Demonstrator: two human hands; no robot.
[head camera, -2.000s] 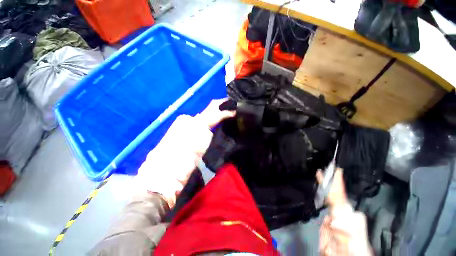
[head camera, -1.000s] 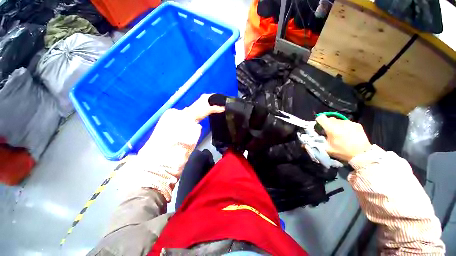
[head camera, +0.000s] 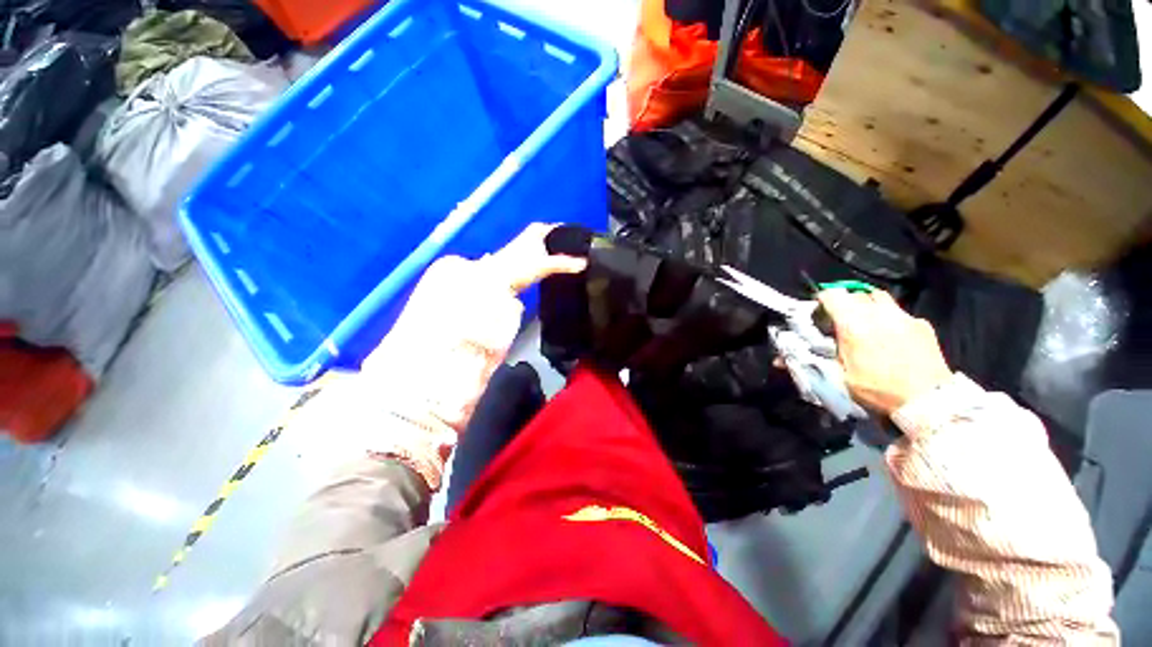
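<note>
My left hand grips the left end of a black sewn bag piece above the lap, in front of the blue bin. My right hand holds scissors with silver blades and a green handle part, pointing left at the bag piece's upper right edge. I cannot tell if the blades touch it. Pale grey-white cloth is bunched at the grips. Behind and below lies a pile of black bags, some with a dark camouflage pattern.
The blue bin stands at left front. Grey-white sacks lie at far left. A wooden table panel and an orange sack are beyond the pile. Clear plastic lies at right. A red apron covers my lap.
Since the earliest frame, my left hand has raised the bag piece off the pile, and my right hand has moved up beside it with the scissors. In the last second both moved little; the view shifted slightly.
</note>
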